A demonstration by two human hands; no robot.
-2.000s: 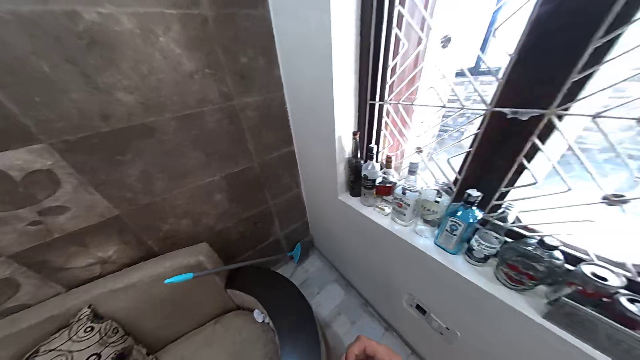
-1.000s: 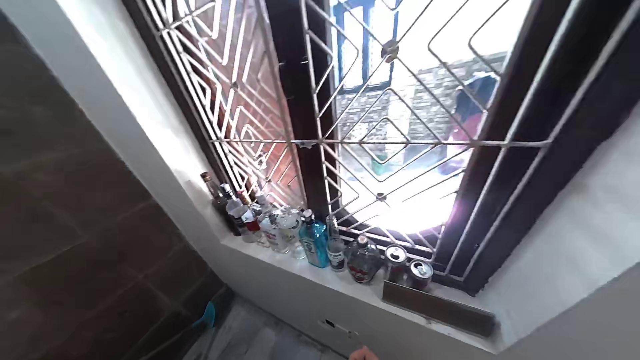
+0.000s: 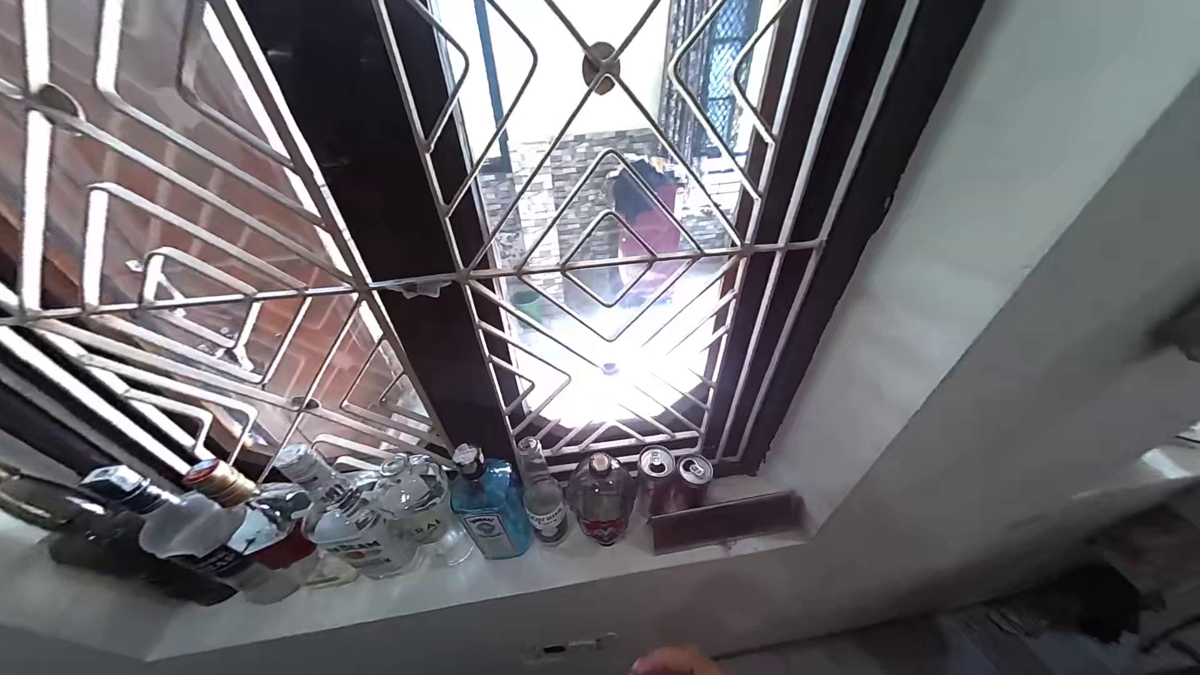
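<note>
Only a small part of one hand [image 3: 677, 662] shows at the bottom edge, right of centre; which hand it is, and what its fingers do, cannot be told. It lies below the white window sill [image 3: 525, 586]. On the sill stand a blue glass gin bottle [image 3: 491, 511], a slim clear bottle [image 3: 544, 502], a round clear bottle with a red label [image 3: 602, 502], two drink cans [image 3: 692, 478] and a dark flat box [image 3: 729, 525]. Further left are several clear liquor bottles [image 3: 356, 525] and a dark bottle [image 3: 122, 548].
A metal window grille [image 3: 609, 253] rises behind the bottles. Outside, a person [image 3: 647, 220] is near a stone-faced wall [image 3: 586, 178]. A wall socket plate [image 3: 570, 648] sits under the sill. The window reveal wall [image 3: 994, 281] is at the right.
The view has swung right and closer to the window. The sofa and the blue-ended stick seen two seconds ago are out of view.
</note>
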